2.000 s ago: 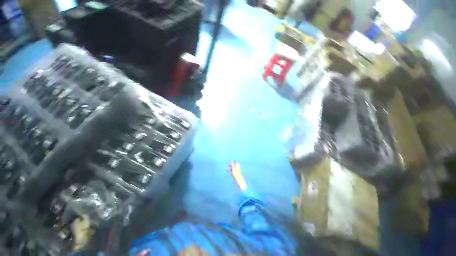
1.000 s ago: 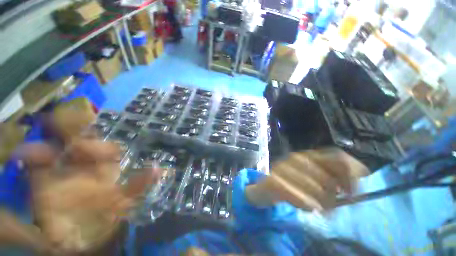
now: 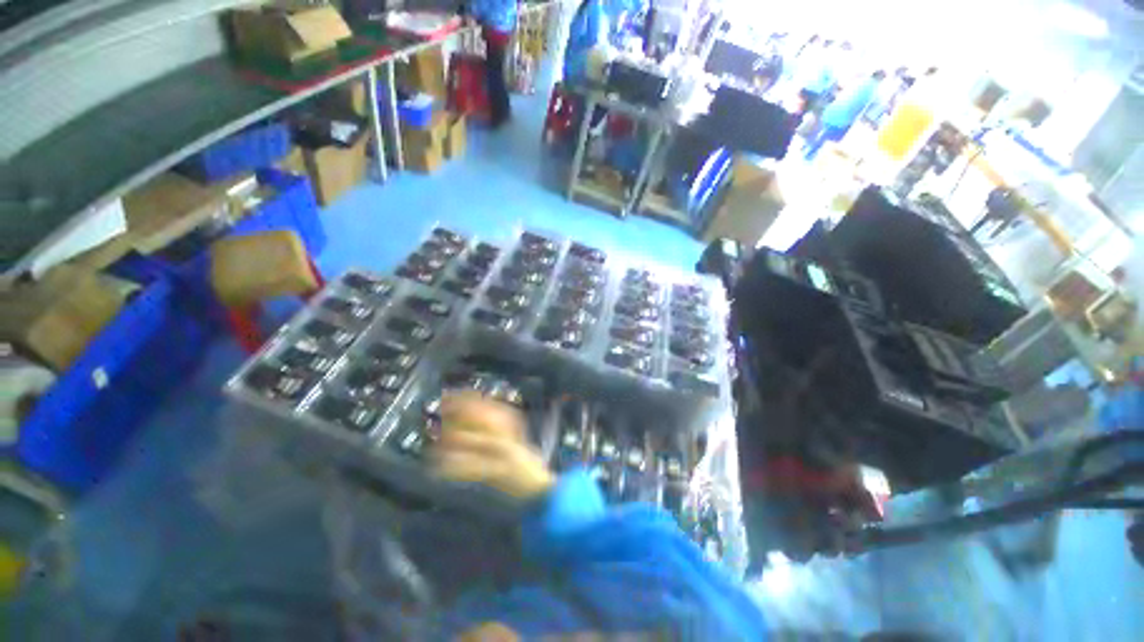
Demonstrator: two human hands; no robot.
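A low block of clear plastic trays (image 3: 320, 329) stands in front of me, its pockets holding small black devices (image 3: 508, 292). The back and left parts are stacked higher than the front right part. My right hand (image 3: 483, 439), blurred, comes from the lower right in a blue sleeve and is over the front middle of the trays. Its fingertips are unclear, so I cannot tell whether it holds anything. Clear wrinkled film (image 3: 376, 552) hangs at the near side. My left hand is not in view.
Large black crates (image 3: 815, 364) stand right of the trays, with a black handle (image 3: 1004, 514) in front. Blue bins (image 3: 107, 389) and a brown carton on a red stool (image 3: 257, 270) are at the left. A long bench (image 3: 163, 138) runs behind them. People in blue stand farther back.
My left hand has left the view. My right hand has moved left from beside the crates to over the trays. The view now shows more of the left bins and stool.
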